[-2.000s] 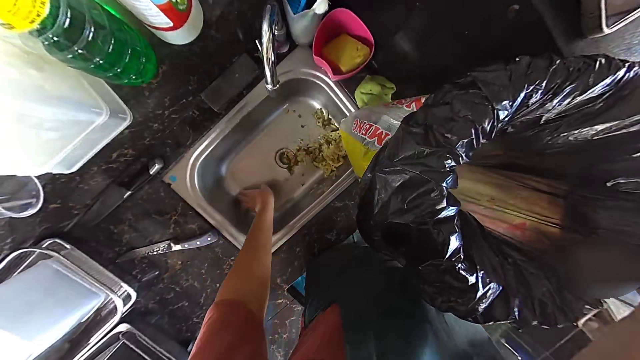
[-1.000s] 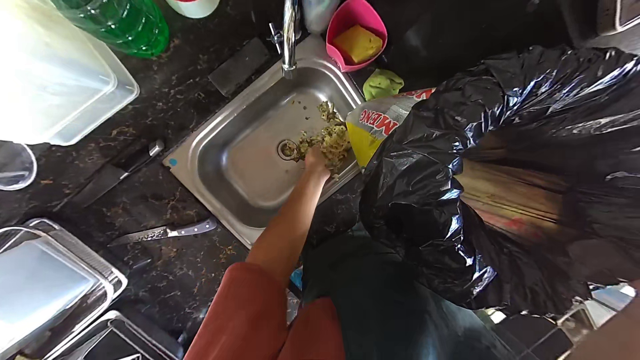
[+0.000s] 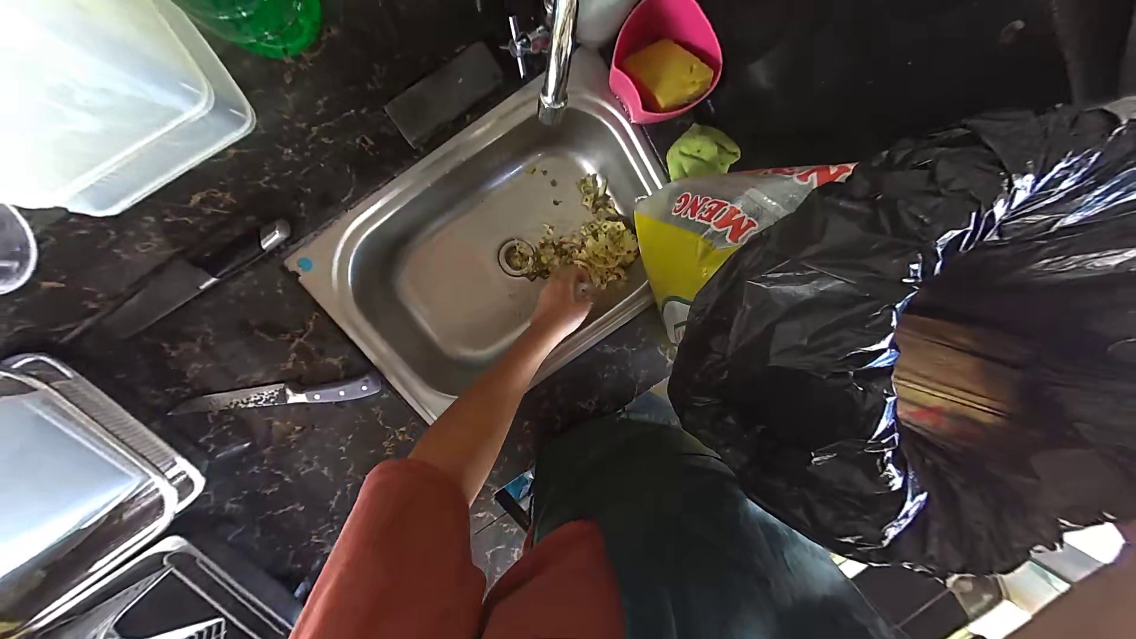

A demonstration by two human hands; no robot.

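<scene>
My left hand (image 3: 564,302) is low in the stainless steel sink (image 3: 444,297), its curled fingers against a pile of wet food scraps (image 3: 608,248); whether they grip any is hidden. The scraps lie beside and over the drain (image 3: 516,257). Blurred skin at the lower right corner looks like part of my right hand or arm (image 3: 1087,590), beside a black plastic bag (image 3: 799,355) whose wide mouth shows brown material inside. A yellow and silver printed packet (image 3: 688,240) sits between the bag and the sink's right rim.
The faucet (image 3: 556,71) reaches over the sink, near a pink holder (image 3: 664,18) with a yellow sponge (image 3: 667,75) and a green cloth (image 3: 701,153). Left on the dark counter are a kitchen knife (image 3: 288,394), a darker knife (image 3: 164,293), plastic containers (image 3: 106,98) and metal trays (image 3: 160,453).
My left hand has moved from the lower left part of the sink to the scraps on its right side. The blurred skin at the lower right stays near the bag.
</scene>
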